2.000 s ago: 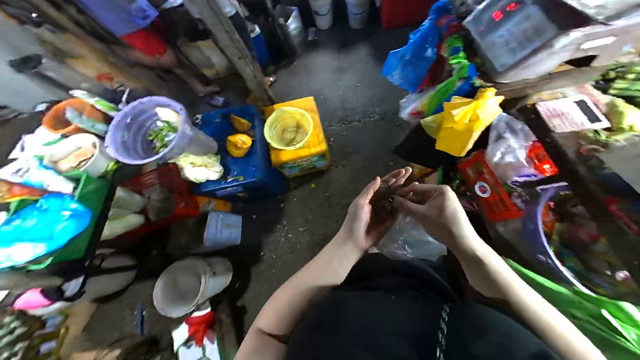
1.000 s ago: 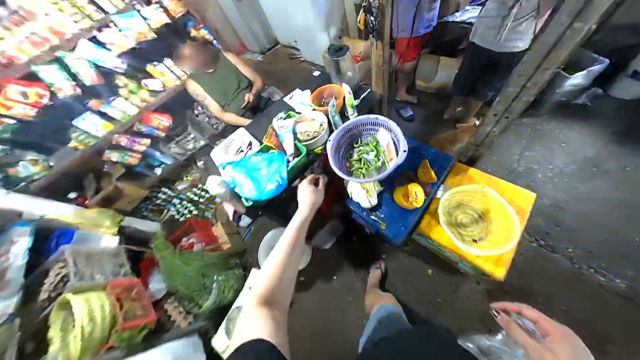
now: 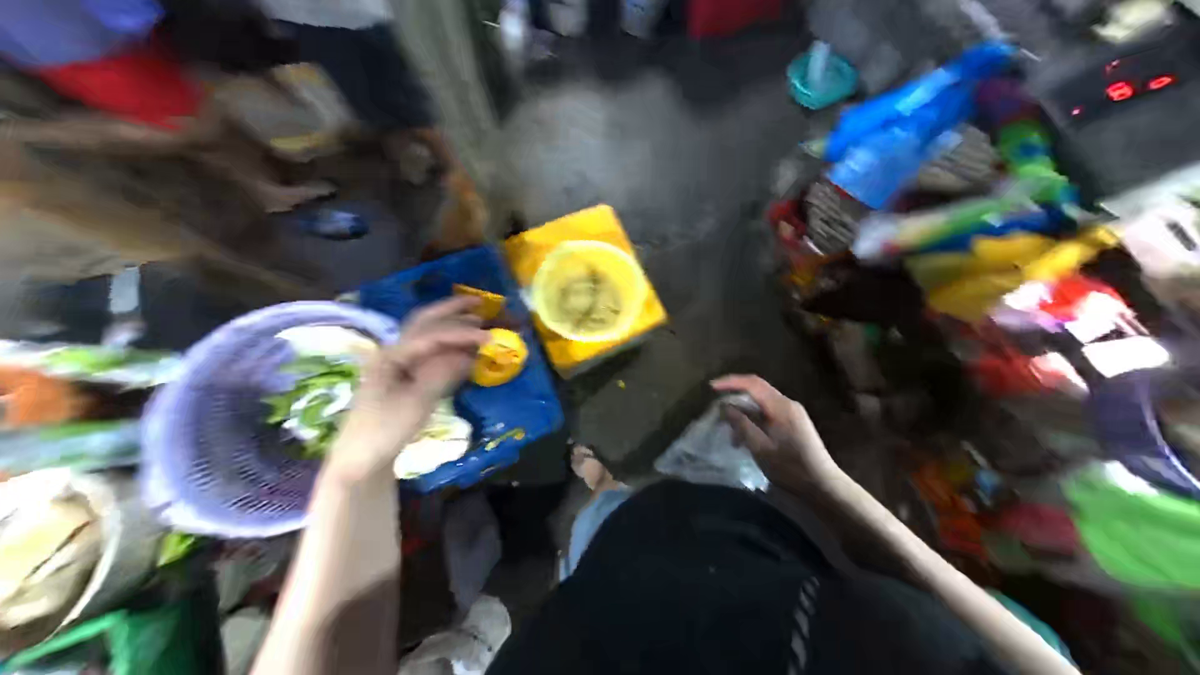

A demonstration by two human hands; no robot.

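Observation:
The view is blurred. My left hand (image 3: 422, 366) is raised over the gap between a purple plastic basket (image 3: 211, 422) with green vegetables and a blue crate (image 3: 520, 398) bearing cut orange pumpkin pieces (image 3: 499, 357). Its fingers are bent; whether it holds something small cannot be told. A clear plastic bag (image 3: 708, 452) hangs from my right hand (image 3: 773, 427), in front of my dark shirt. Right of the blue crate stands a yellow crate (image 3: 589, 225), with a yellow round basin (image 3: 588, 291) on top.
Colourful plastic bags (image 3: 900, 122) and packed goods line the right side. A scale with a red lit display (image 3: 1134, 89) is at the upper right. A whitish bucket (image 3: 103, 553) stands lower left. Another person's leg and sandal (image 3: 336, 223) show at upper left, near a wooden post (image 3: 445, 84).
The view has swung right since one second ago. My left hand, earlier reaching down beside the purple basket, is now raised near the pumpkin pieces. Two seconds ago both hands were together.

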